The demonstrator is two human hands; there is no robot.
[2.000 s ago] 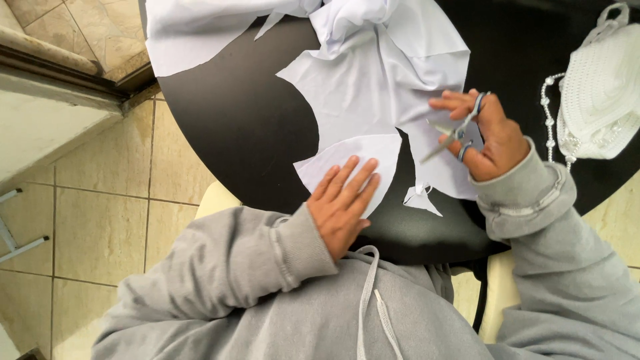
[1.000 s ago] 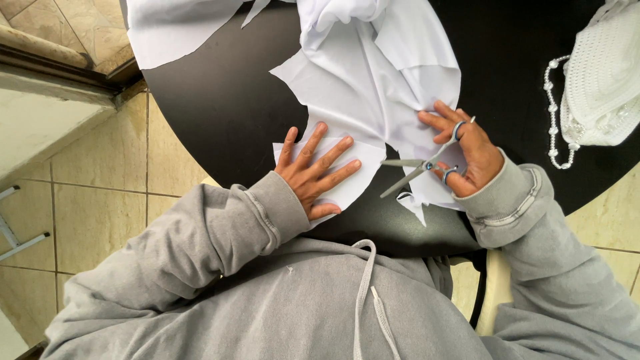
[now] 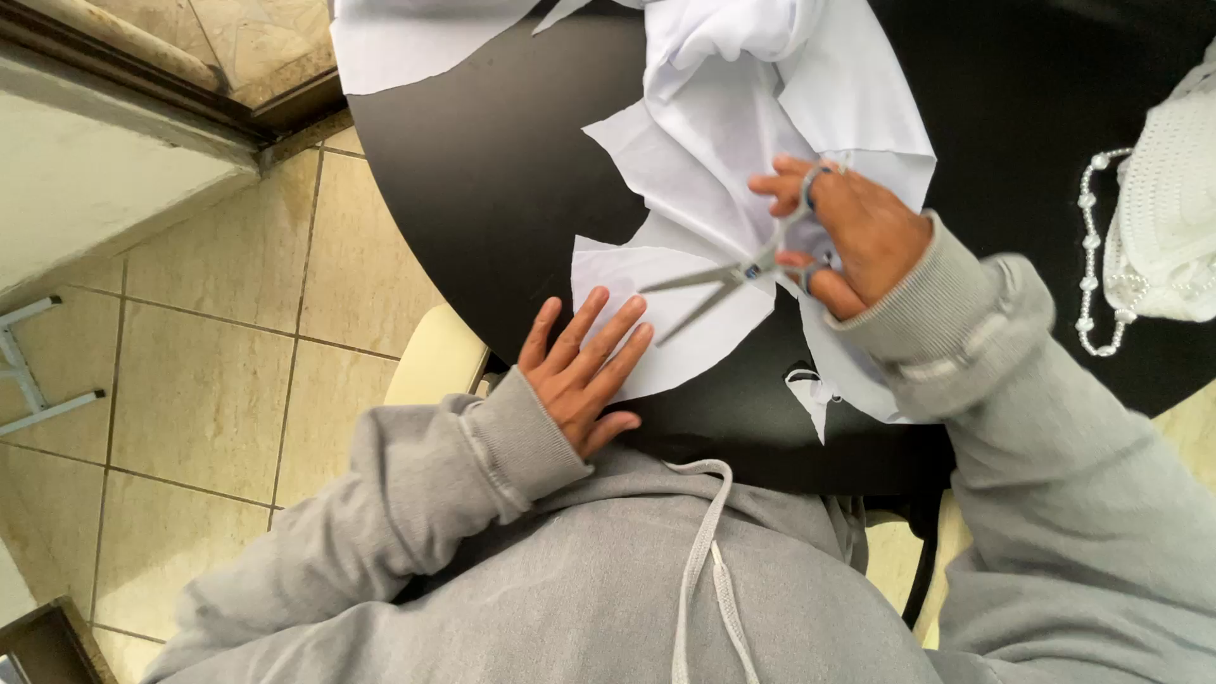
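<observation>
White fabric (image 3: 722, 142) lies bunched and spread over a round black table, with cut, pointed edges. My left hand (image 3: 589, 370) rests with spread fingers on the lower left of a curved white fabric piece (image 3: 703, 323). In my right hand (image 3: 855, 237) is a pair of metal scissors (image 3: 752, 272), finger and thumb through the loops. The blades are apart and point left over the curved piece, near my left fingertips. A small white scrap (image 3: 812, 404) lies near the table's front edge.
The black table (image 3: 475, 171) has more white fabric (image 3: 418, 43) at its far left. A string of white beads (image 3: 1090, 256) and a white textured item (image 3: 1168, 209) lie at the right. A pale chair (image 3: 427, 356) shows beside the table's left edge.
The scissors have moved left over the curved piece, towards my left hand. Their blades were close together two seconds ago and now stand wider apart.
</observation>
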